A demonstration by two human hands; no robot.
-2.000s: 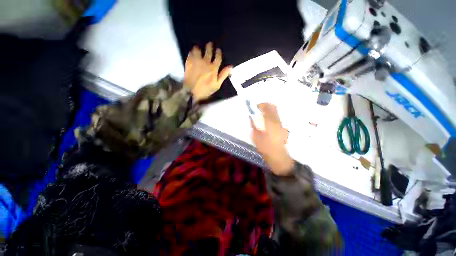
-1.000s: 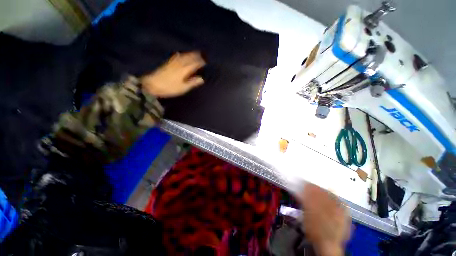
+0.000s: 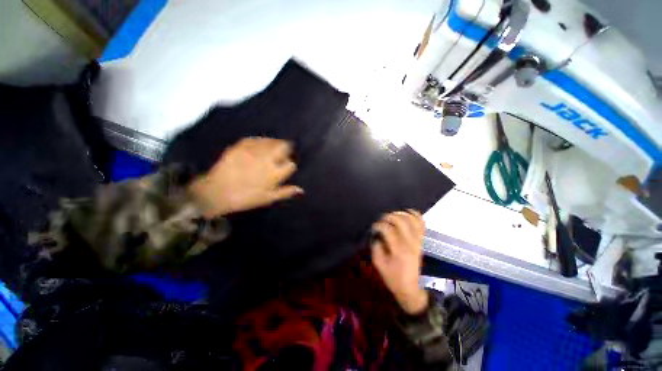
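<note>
A black garment panel (image 3: 319, 174) lies over the front of the white machine table and hangs over its edge towards my lap. Its right corner points towards the scissors. My left hand (image 3: 250, 174) lies on the panel's left part, fingers spread and slightly blurred. My right hand (image 3: 399, 243) is at the panel's lower right edge with bent fingers on the cloth; whether it pinches the cloth is hard to tell. The sewing machine head (image 3: 493, 58) stands behind and to the right, its needle area (image 3: 435, 98) in glare, apart from the panel.
Green-handled scissors (image 3: 506, 174) lie right of the needle area. A black rod tool (image 3: 562, 243) lies near the front edge (image 3: 501, 264). Small tan patches (image 3: 530, 215) are on the bed. Dark cloth (image 3: 43, 167) is heaped at left, more cloth (image 3: 628, 319) at far right.
The panel has turned and moved down towards my lap. My right hand has come from below the table edge up to the panel's lower right edge. My left hand has moved slightly down.
</note>
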